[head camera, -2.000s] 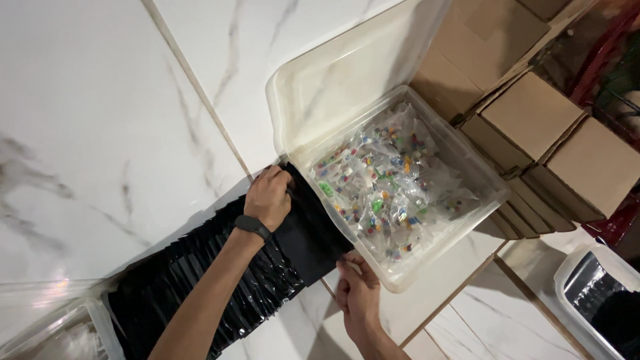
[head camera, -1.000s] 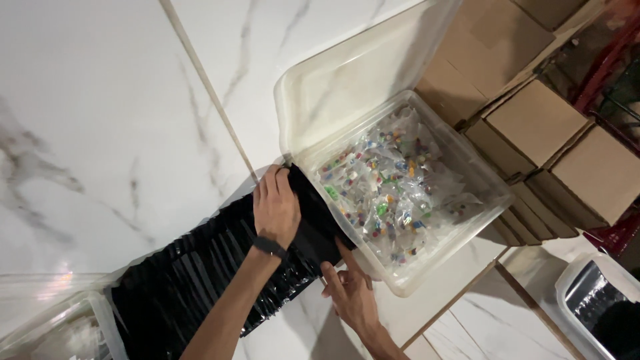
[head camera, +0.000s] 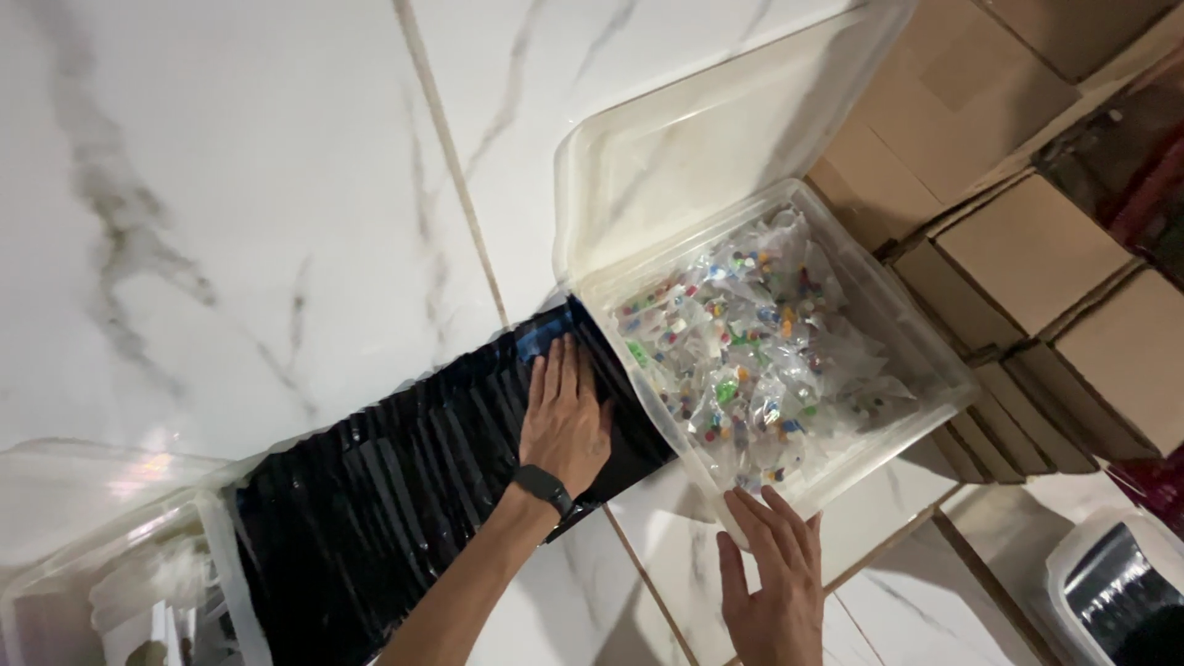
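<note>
My left hand (head camera: 566, 421), with a dark band on its wrist, lies flat with fingers spread on the right end of a long row of overlapping black plastic bags (head camera: 388, 490). That end of the row meets the side of a clear plastic bin (head camera: 888, 444) filled with small clear bags (head camera: 740, 351) of multicoloured pieces. The bin's lid (head camera: 684, 157) stands open behind it. My right hand (head camera: 775, 573) is at the bin's near corner, fingers apart over the rim, holding nothing.
Cardboard boxes (head camera: 1031, 250) are stacked right of the bin. Another clear bin (head camera: 222, 555) with white and clear items touches the row's left end. A white container (head camera: 1073, 564) holding something black is at the lower right. Marble-look tiles (head camera: 277, 185) form the surface.
My right hand has left the lower edge of the black bags and moved right to the bin's near corner. My left hand, earlier at the top edge of the bags, now lies lower on them.
</note>
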